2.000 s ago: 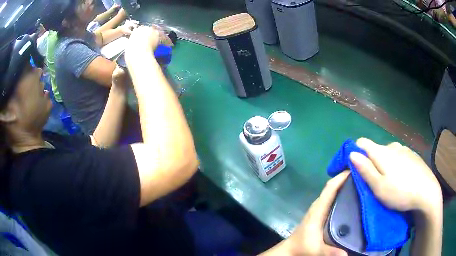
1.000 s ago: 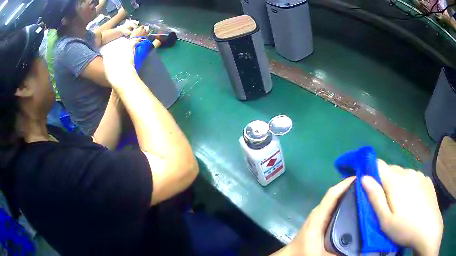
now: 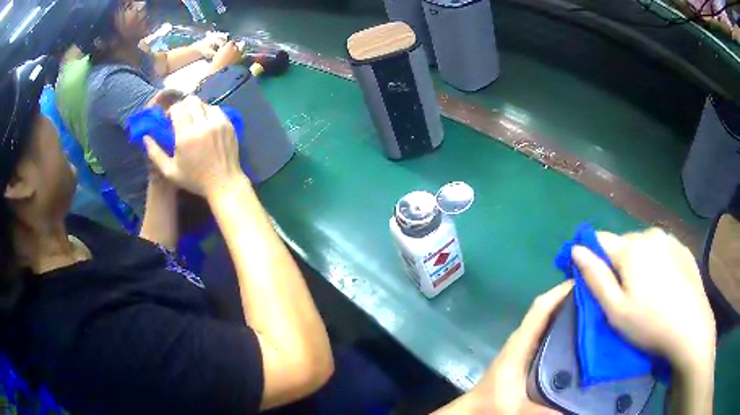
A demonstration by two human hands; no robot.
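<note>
A grey speaker unit stands at the bottom right with its dark base and small round feet facing up, cut off by the picture's edge. My left hand holds its left side, fingers along the rim. My right hand grips a blue cloth and presses it on the base; the cloth covers the middle and far right of the base. Two round feet show beside the cloth. A white bottle with red lettering and an open flip lid stands to the left of my hands.
The green bench has a brown-red strip along it. A wood-topped grey unit stands before the strip. Grey units stand beyond it, others at the right edge. At left, a person in black wipes another unit; another person sits beyond.
My right hand and the cloth have shifted a little over the base, showing a second foot. The grey units beyond the strip have moved slightly left. The neighbour's hand and cloth have moved lower.
</note>
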